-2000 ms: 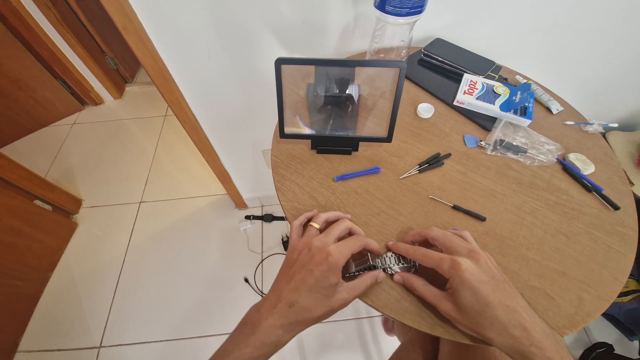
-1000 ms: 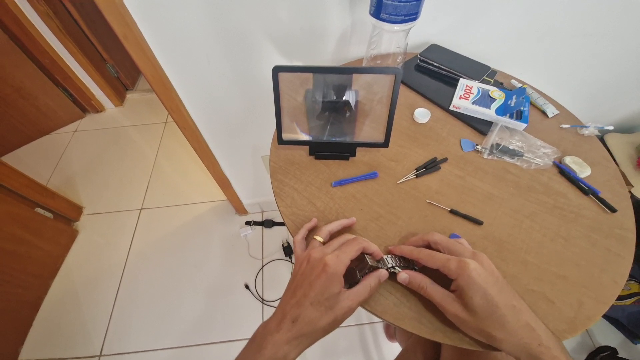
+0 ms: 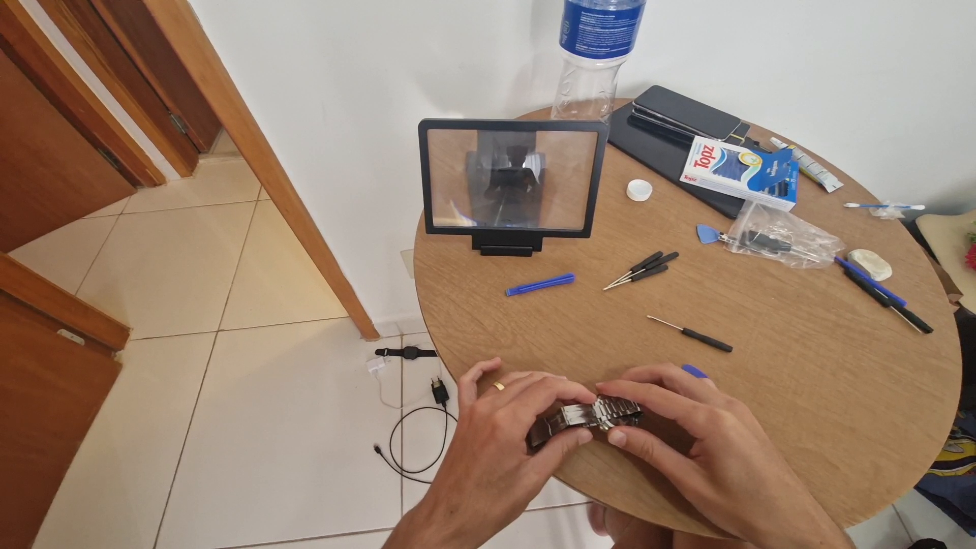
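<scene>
A metal link-bracelet wristwatch (image 3: 583,415) is held between both hands over the near edge of the round table. My left hand (image 3: 507,427), with a gold-coloured ring, grips the bracelet's left part between thumb and fingers. Fingers and thumb of my right hand (image 3: 694,427) hold its right part, where the links bunch together; the watch's face cannot be made out. Beyond the hands lie a small black-handled screwdriver (image 3: 705,339), several more such screwdrivers (image 3: 644,268) and a blue plastic pry tool (image 3: 540,284). A blue plastic piece (image 3: 695,371) shows behind my right hand.
A framed screen magnifier (image 3: 515,183) stands on the wooden table (image 3: 488,328), near a clear plastic bottle (image 3: 587,84). Further right are a Topz box (image 3: 740,171), stacked phones (image 3: 686,114), a white cap (image 3: 639,190) and a plastic bag (image 3: 785,236). A smartwatch (image 3: 410,352) and cables lie on the floor.
Both hands stay on the wristwatch, which has shifted slightly between the fingers. The blue plastic piece behind my right hand, not visible two seconds ago, now shows.
</scene>
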